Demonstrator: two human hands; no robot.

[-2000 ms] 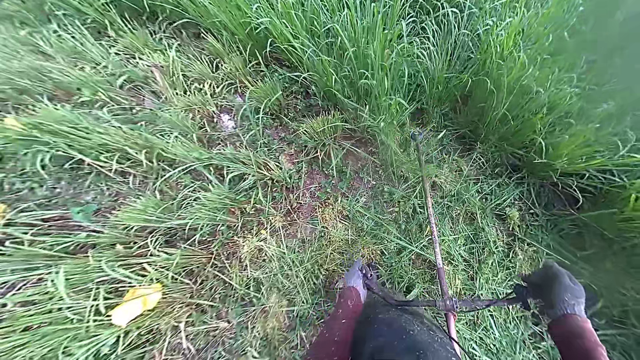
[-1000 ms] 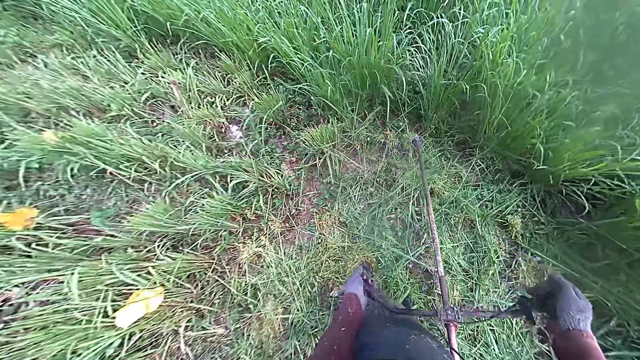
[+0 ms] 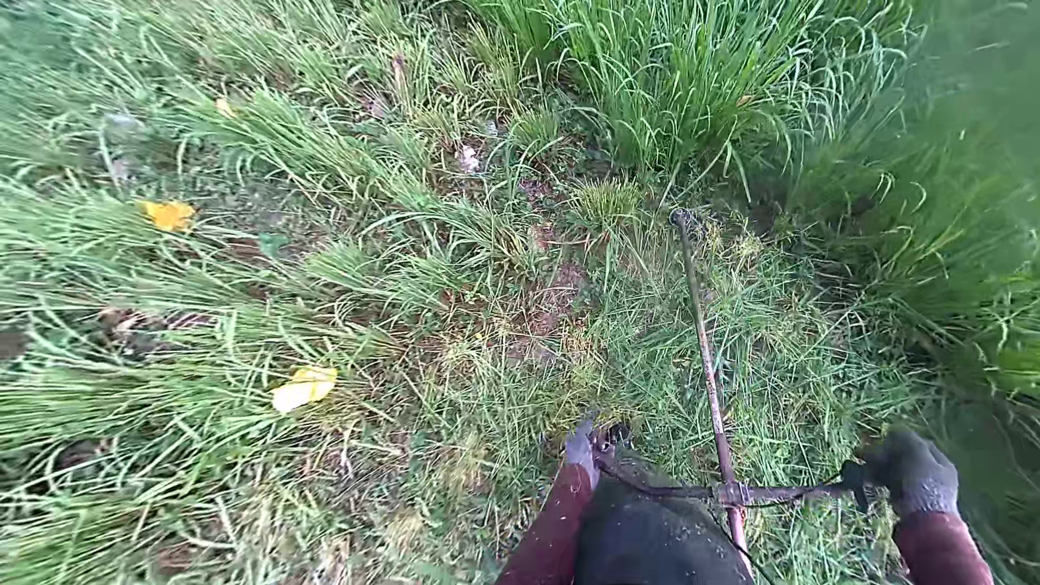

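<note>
A long-shafted brush cutter (image 3: 713, 398) reaches from the bottom edge up to its cutting head (image 3: 681, 218), which lies low by the base of tall grass. My left hand (image 3: 580, 449), in a grey glove, is closed around the left end of the crosswise handlebar (image 3: 682, 491). On the right, my gloved right hand (image 3: 914, 471) grips the handlebar's other end at a dark grip with a lever. A dark rounded shape, perhaps clothing or an apron over my body, fills the bottom between my arms. Short cut grass lies about the shaft.
Tall green grass (image 3: 691, 73) stands ahead and along the right side. Flattened, longer grass (image 3: 325, 268) covers the left. Yellow scraps or leaves (image 3: 305, 388) lie at the left, and a pale piece of litter (image 3: 469, 159) sits on bare soil farther ahead.
The cutting head, near the middle of the cut patch one second ago, is now close to the tall grass. Both hands have stayed on the handlebar. The view has shifted somewhat.
</note>
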